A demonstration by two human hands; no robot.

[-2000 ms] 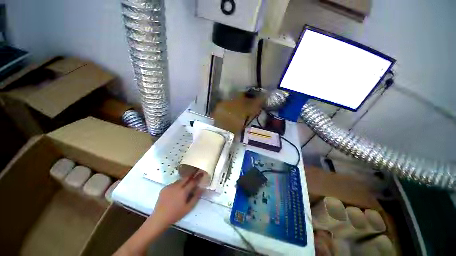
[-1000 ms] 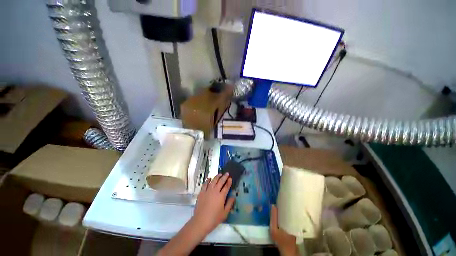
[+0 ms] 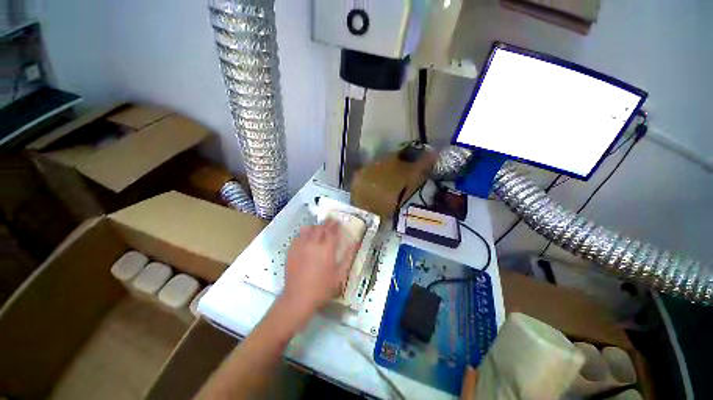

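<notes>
A cream paper tube [image 3: 349, 234] lies in the white holder [image 3: 362, 293] on the perforated white plate. My left hand [image 3: 313, 262] is over this tube, fingers wrapped on its top and side, hiding much of it; the hand is slightly blurred. A second cream tube [image 3: 532, 359] is tilted, open end up, at the lower right beyond the table's edge. My right hand [image 3: 469, 383] holds it; only a finger shows at its left side, the rest is hidden or cut off by the frame's edge.
The machine head's black lens [image 3: 374, 70] hangs above. A black control box [image 3: 420, 312] with cable lies on the blue mat [image 3: 453, 351]. Open cartons with tubes stand left [image 3: 176, 219] and right [image 3: 547, 301]. A monitor [image 3: 551, 109] and silver ducts are behind.
My left hand has left the black box and moved left onto the tube in the holder. My right hand's tube remains at the lower right, now tilted. The camera view has shifted left.
</notes>
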